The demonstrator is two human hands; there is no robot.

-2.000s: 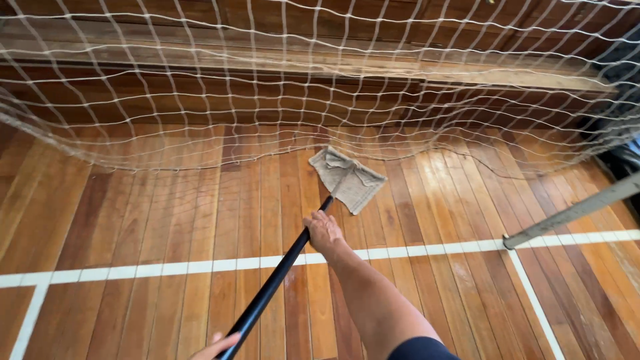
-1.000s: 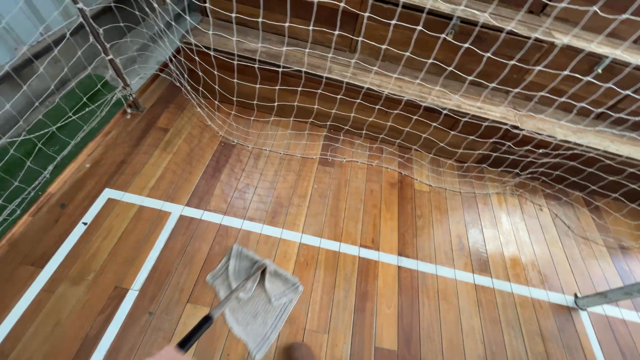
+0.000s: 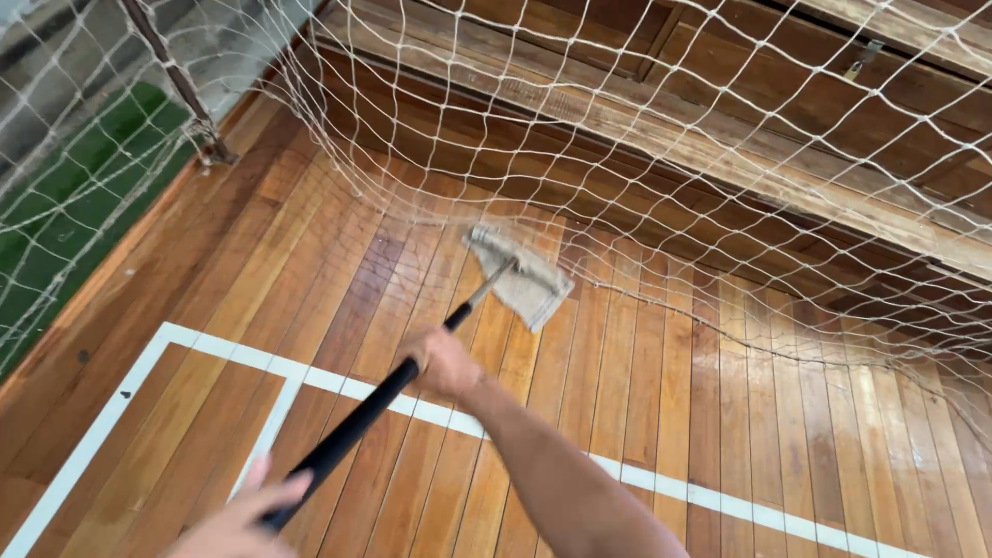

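Observation:
A long black pole runs from the bottom left up toward the middle of the view. A grey cloth is draped over the head at its far end and lies on the wooden floor, touching or close to the lower edge of the white net. My right hand grips the pole's upper part, just below its thinner section. Near the pole's lower end is my left hand, blurred, with the thumb and a finger raised beside the pole; whether it grips cannot be told.
The white net hangs across the far side, its bottom rope sagging onto the floor. Behind it stands a wooden bench-like structure. At left are a rusty metal post and a green surface. White lines mark the floor.
The cloth-covered head has moved away from me, from in front of the white line to beyond it, by the net. My right hand and forearm have come far into view. The view has swung left since the earliest frame.

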